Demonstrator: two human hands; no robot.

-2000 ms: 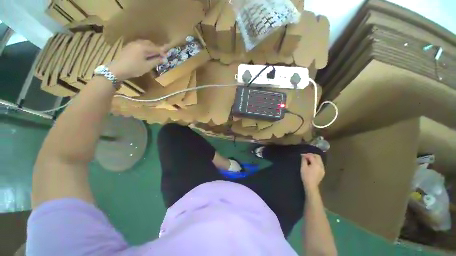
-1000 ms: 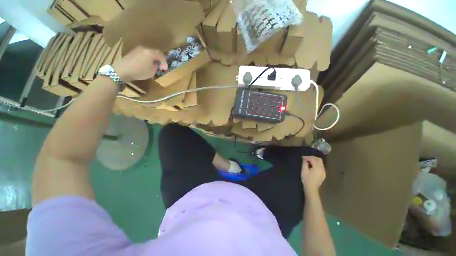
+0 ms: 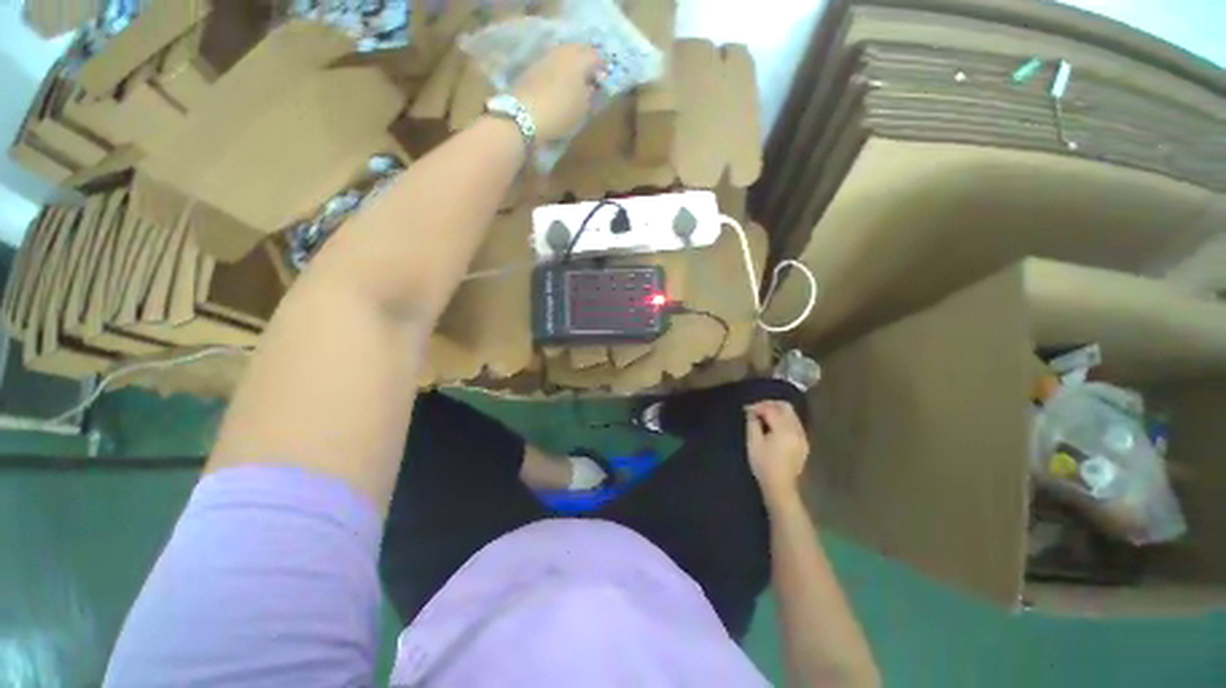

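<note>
My left hand (image 3: 559, 89) is over the clear plastic bag (image 3: 621, 49) of small pieces at the top. Its fingertips touch the bag; whether they grip anything is unclear. The open carton of white-silver modules (image 3: 320, 229) is partly hidden behind my left forearm. The black multi-slot box (image 3: 602, 304) lies below the white power strip (image 3: 645, 223), with rows of reddish slots and a bright red light at its right end. My right hand (image 3: 777, 446) rests on my right thigh, fingers curled together, with nothing visible in it.
Folded small cartons (image 3: 114, 289) stand in rows at left. Flattened cartons (image 3: 928, 101) are stacked at upper right. A large open carton (image 3: 928, 444) at right holds a clear bag. A white cord (image 3: 811, 298) loops beside the strip.
My left hand has moved from the open carton of modules up and right to the plastic bag. The view has shifted, so the work surface appears further left. My right hand stays on the thigh.
</note>
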